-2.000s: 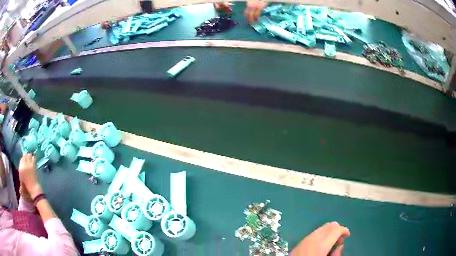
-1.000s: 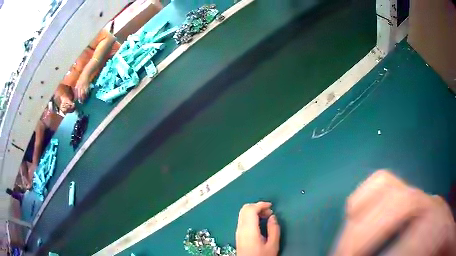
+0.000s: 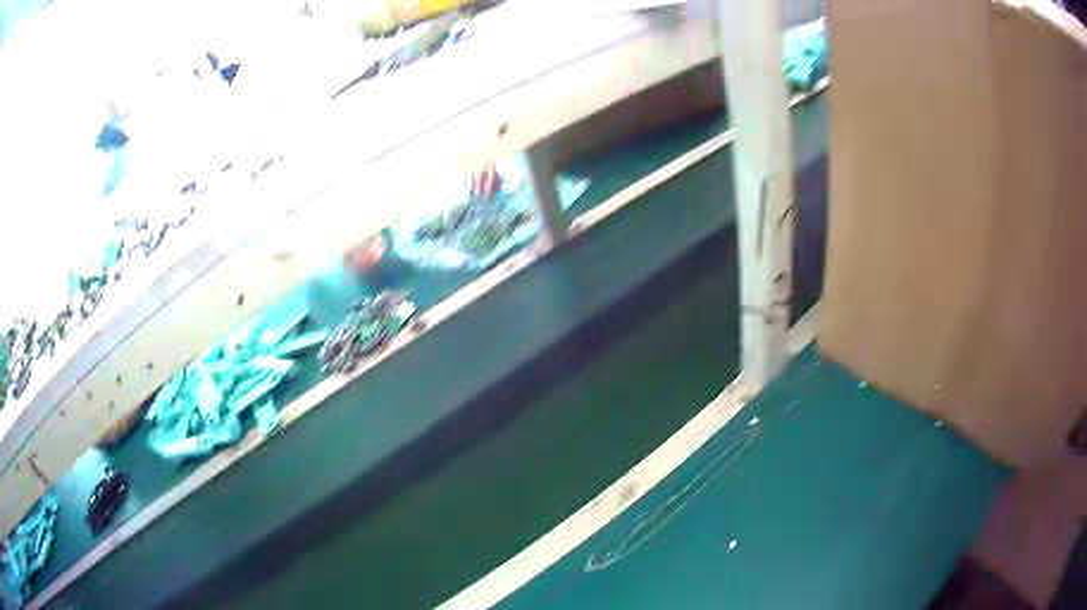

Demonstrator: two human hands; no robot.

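Neither of my hands shows in the head view. Nearest in front of me is the green-topped bench (image 3: 763, 512), with a thin drawn or scratched outline and a few tiny pale specks on it. The dark green conveyor belt (image 3: 572, 405) runs diagonally beyond it, behind a pale edge rail (image 3: 632, 486). No fan body or circuit board shows on the near bench part in view.
A large brown cardboard panel (image 3: 942, 215) stands at the right, beside a pale upright post (image 3: 761, 203). Across the belt lie turquoise handle covers (image 3: 227, 387), a circuit board pile (image 3: 367, 331), a dark heap (image 3: 107, 498) and a clear plastic bag (image 3: 477, 226).
The view has swung right, bringing the post and cardboard panel further in. Both hands, the near board pile and the fan bodies have left the picture.
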